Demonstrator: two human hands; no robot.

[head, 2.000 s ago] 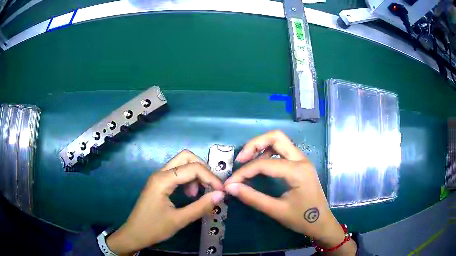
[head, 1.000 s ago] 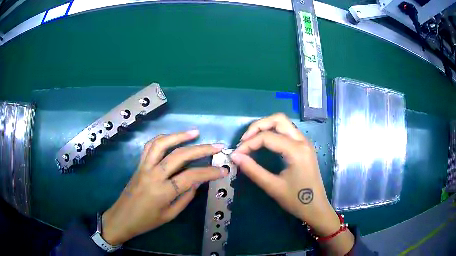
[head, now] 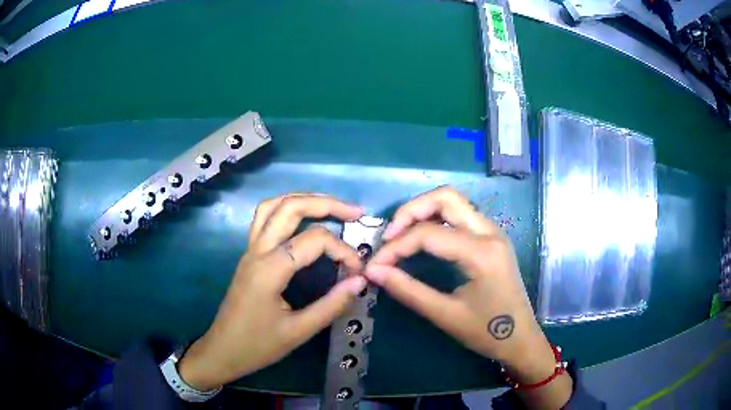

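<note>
A grey perforated strip (head: 350, 344) lies upright in front of me, with a row of dark round holes; its near end is cut off by the picture's edge. My left hand (head: 280, 288) and my right hand (head: 449, 280) meet over its upper part. The thumb and forefinger of each hand are pinched together at one of the upper holes, fingertips nearly touching. Whatever is between the fingertips is too small or hidden to tell. A second strip, thick and block-like (head: 180, 182), lies diagonally at the left with its dark toothed side showing.
A clear blister tray (head: 597, 216) lies at the right, more trays (head: 26, 232) at the left edge. A long labelled bar (head: 506, 96) stands beyond, with blue tape (head: 469, 138) beside it. Small specks (head: 505, 218) lie between my right hand and the tray. Cables (head: 693, 40) are at far right.
My left hand has drawn its spread fingers in from the strip's top end to a pinch. My right fingertips have moved slightly down the strip to meet it. The view has shifted slightly.
</note>
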